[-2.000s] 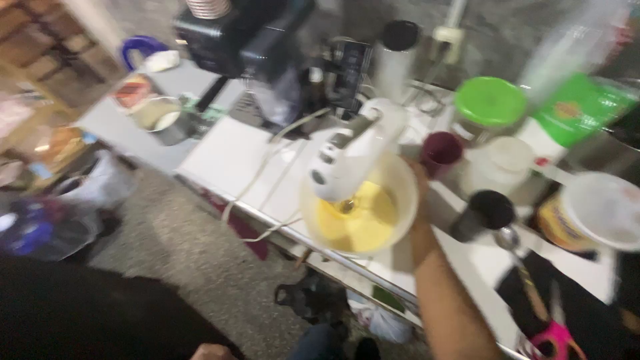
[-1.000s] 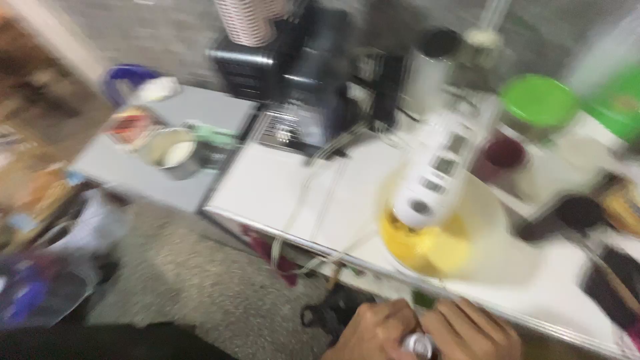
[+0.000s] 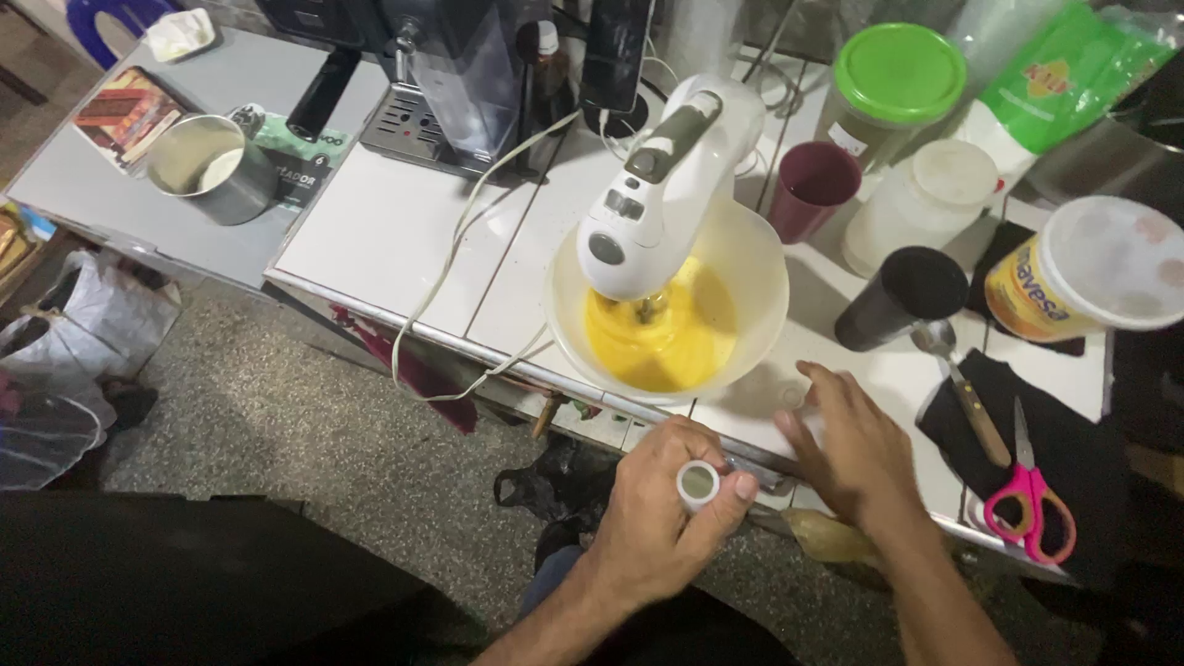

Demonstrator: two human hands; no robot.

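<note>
My left hand [image 3: 668,509] grips a small bottle [image 3: 698,483], its round white-rimmed mouth facing up, just in front of the counter edge. Beside a small clear cap [image 3: 791,395] on the white tiles, my right hand [image 3: 846,444] has its fingers apart and holds nothing. Behind my hands stands a translucent plastic bowl [image 3: 768,319] of yellow mixture [image 3: 689,342]. A white and grey hand mixer [image 3: 638,231] leans in it, beaters in the mixture.
Right of the bowl are a maroon cup [image 3: 814,194], a black cup [image 3: 902,296], a spoon [image 3: 976,416], pink scissors [image 3: 1027,504] and a lidded tub [image 3: 1064,277]. A cord [image 3: 453,250] loops over the front edge. A coffee machine [image 3: 435,83] and metal mug [image 3: 217,176] stand left.
My right hand was at the bowl, then met my left hand at the small bottle; now it is apart from it, over the counter. The mixer stays in the bowl.
</note>
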